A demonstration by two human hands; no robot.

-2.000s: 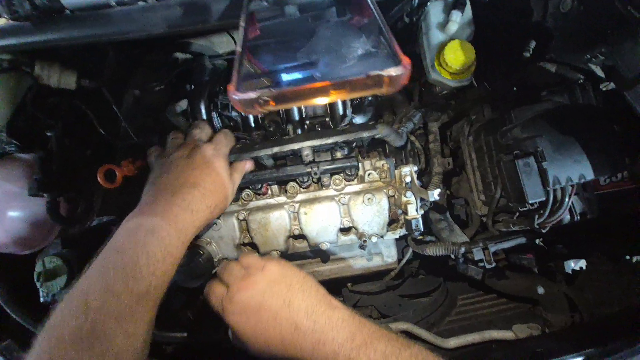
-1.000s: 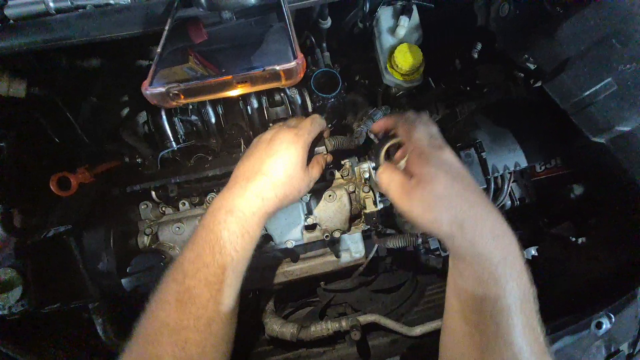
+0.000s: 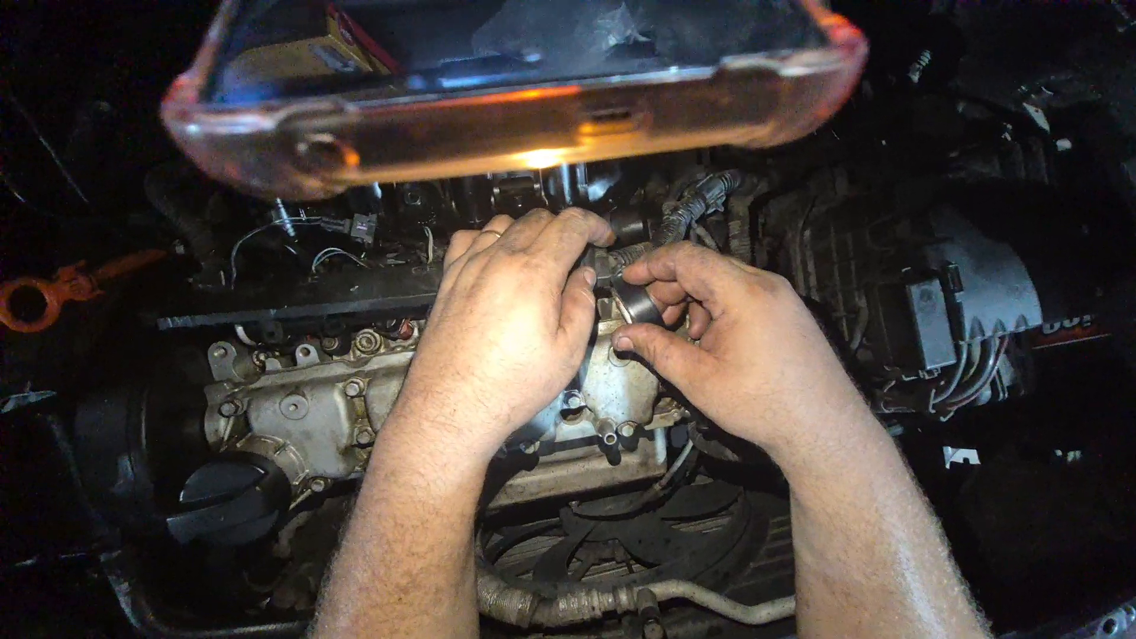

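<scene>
My left hand lies over the rear right part of the metal valve cover, fingers bent toward a dark rail; what lies under the palm is hidden. To its right, my right hand pinches a dark, short cylindrical part with a bright rim between thumb and fingers, just above the cover's right end. A corrugated wiring conduit runs behind both hands. The black oil filler cap sits at the cover's front left.
A phone in a clear, orange-tinted case hangs across the top with its light on. An orange dipstick handle is at left. A pipe and a fan lie in front of the engine. A black box with wires is at right.
Two seconds ago both hands were at the left part of the valve cover; both have moved right. The round part shows in my right hand one second ago and is now held low, near the cover.
</scene>
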